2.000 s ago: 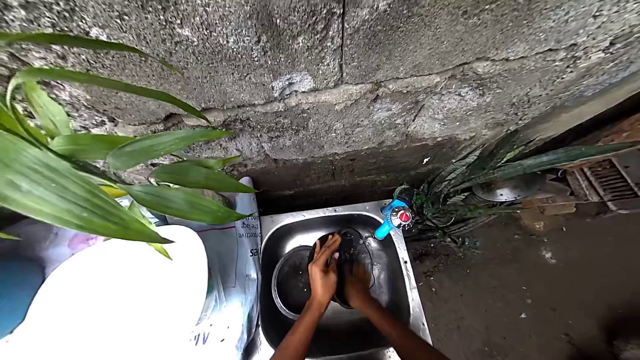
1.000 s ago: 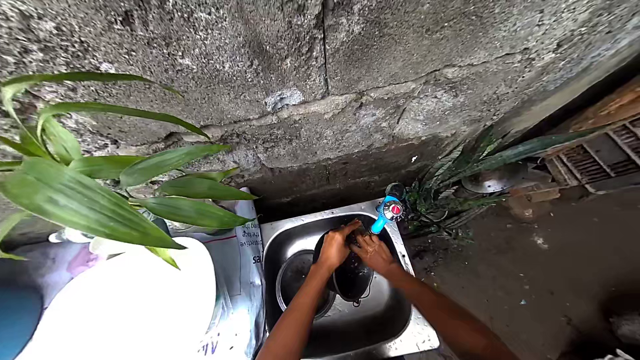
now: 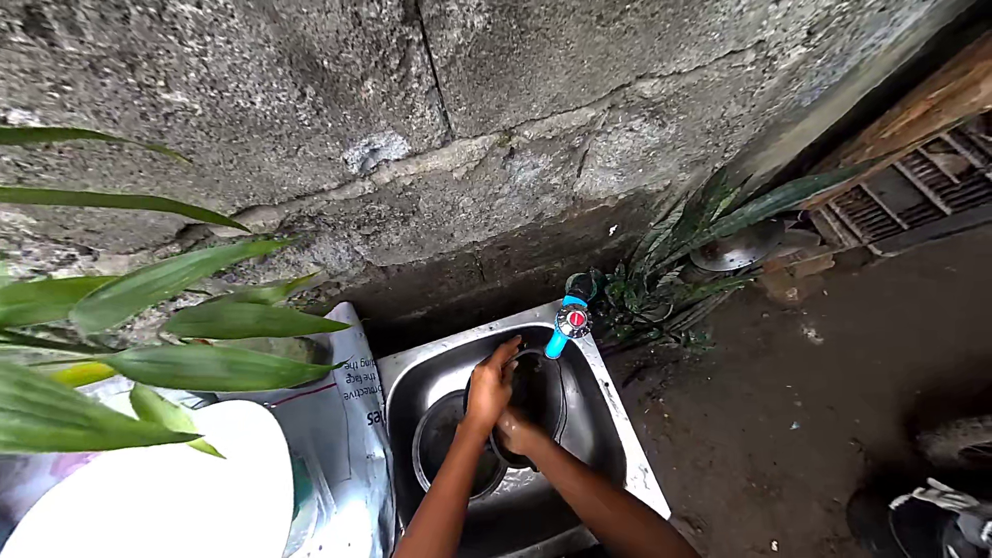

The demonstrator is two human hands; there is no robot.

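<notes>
A dark round pot with a thin wire handle stands tilted in the stainless steel sink, under the blue faucet. My left hand lies along the pot's left rim, fingers pointing up toward the wall. My right hand is at the pot's lower side, partly hidden by its rim and my left wrist; its fingers cannot be made out. Left of the pot, a second dark round vessel with a metal rim rests on the sink bottom, partly behind my left forearm.
A rough concrete wall runs behind the sink. Long green leaves and a white round item are at the left, over printed sheeting. At the right are a plant, a metal lid and a slatted crate.
My right hand has moved from the pot's upper part near the faucet, where it was a second ago, down to its lower side. Two seconds ago both hands were close together over the pot.
</notes>
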